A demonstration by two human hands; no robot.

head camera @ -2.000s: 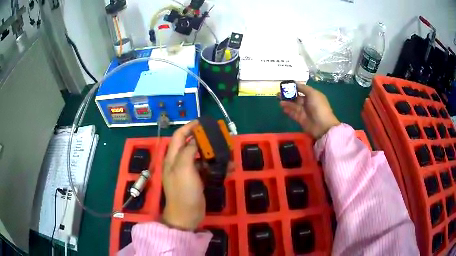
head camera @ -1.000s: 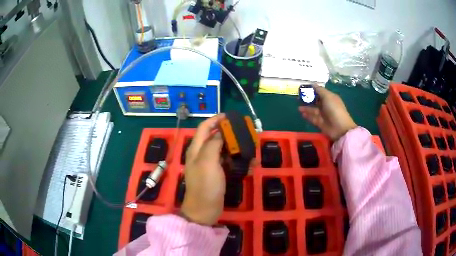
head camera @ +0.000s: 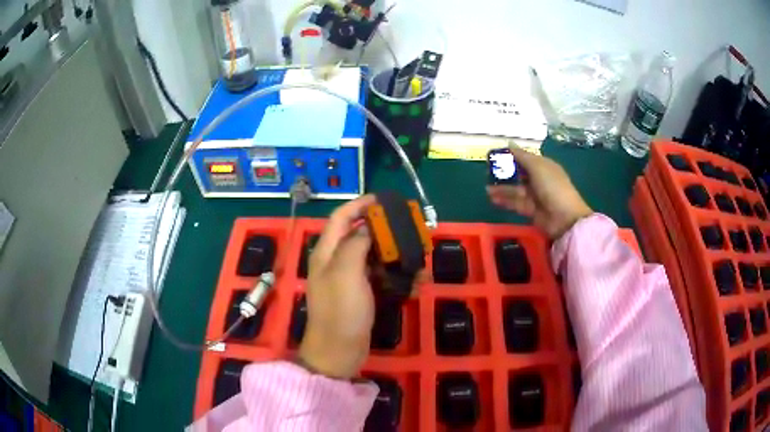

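Note:
My left hand (head camera: 339, 287) holds the black and orange test fixture (head camera: 397, 232) above the red-orange tray (head camera: 367, 338). A clear air hose (head camera: 253, 94) arcs from a metal fitting at the fixture's right side. My right hand (head camera: 544, 190) holds a small black watch-like unit (head camera: 503, 167) with a lit white and blue screen, behind the tray's right part. Several black units (head camera: 456, 327) sit in the tray's pockets. The underside of the fixture is hard to make out.
A blue tester (head camera: 279, 173) with two lit displays stands behind the tray. A pen cup (head camera: 401, 126), papers (head camera: 485, 118) and a water bottle (head camera: 647, 110) stand along the wall. Stacked trays (head camera: 705, 283) are at right. Record sheets (head camera: 105, 287) and a power strip (head camera: 131, 333) lie left.
The view has shifted slightly. The unit in my right hand has tilted a little and its screen picture looks different. Both hands keep their hold.

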